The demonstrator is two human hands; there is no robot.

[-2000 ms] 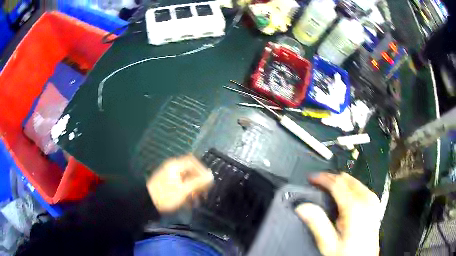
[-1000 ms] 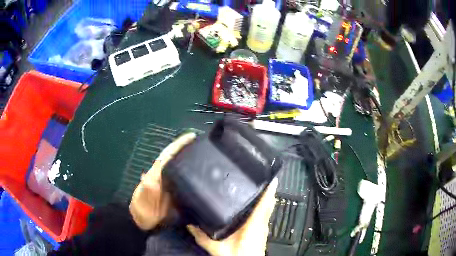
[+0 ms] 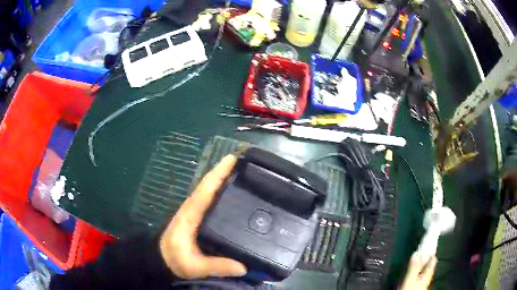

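Observation:
A black boxy housing [image 3: 258, 224] with a round recessed button and a raised bar along its upper edge stands tilted over the bench mat. My left hand [image 3: 193, 232] grips its left side, thumb along the lower edge. My right hand [image 3: 419, 274], cut off by the bottom edge, is well to the right, its fingers closed around the lower part of a blurred white-ended tool [image 3: 433, 229]. The tool's lower end is hidden. A thick black coiled cord [image 3: 363, 175] lies just right of the housing.
Ribbed black parts [image 3: 377, 243] lie right of the housing. Behind are a red screw tray [image 3: 249, 102], blue parts tray [image 3: 360, 99], white-handled tool [image 3: 323, 134], bottles [image 3: 306, 22] and white socket housing [image 3: 164, 59]. A red-orange tote [image 3: 17, 130] and blue tote [image 3: 51, 62] stand left.
My right hand has left the housing and moved right to the white-ended tool. The housing has turned, so its button face and bar show more clearly in my left hand.

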